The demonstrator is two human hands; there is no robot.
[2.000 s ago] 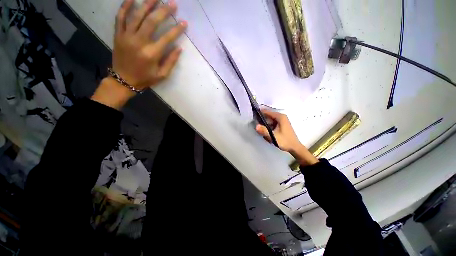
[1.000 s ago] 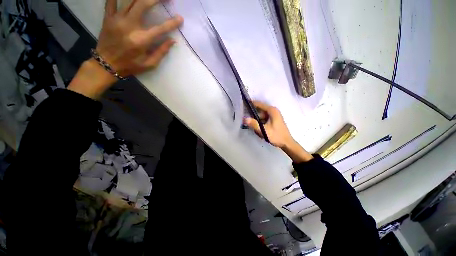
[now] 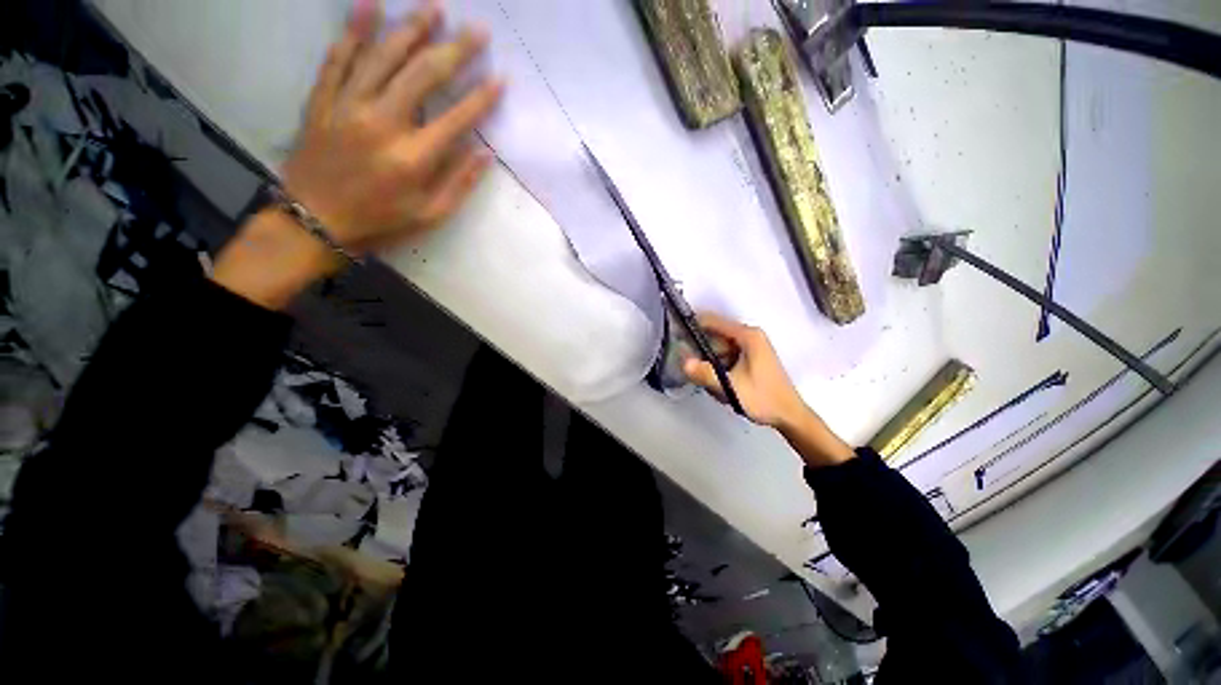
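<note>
My right hand (image 3: 753,375) grips the handles of long black shears (image 3: 640,244), whose blades point up and left into the pale lilac paper marker (image 3: 609,67). A dark fabric edge shows under the paper by the handles. My left hand (image 3: 388,141) lies with fingers spread near the table's edge, over the strip on the near side of the cut line; it holds nothing. A mottled yellow-brown bar (image 3: 806,181) lies on the paper beyond the shears, and a second bar (image 3: 690,60) lies beside it.
A third bar (image 3: 924,412) lies past my right wrist. A metal clamp (image 3: 928,257) with a long dark handle stands at the right, another clamp (image 3: 833,54) at the top. Dark-edged cut pieces (image 3: 998,422) lie at the far right. Scraps (image 3: 288,442) lie below the table.
The bars and clamp have shifted down in view, and a second bar and clamp now show at the top. The near strip's edge now curves and bulges towards the shears' handles.
</note>
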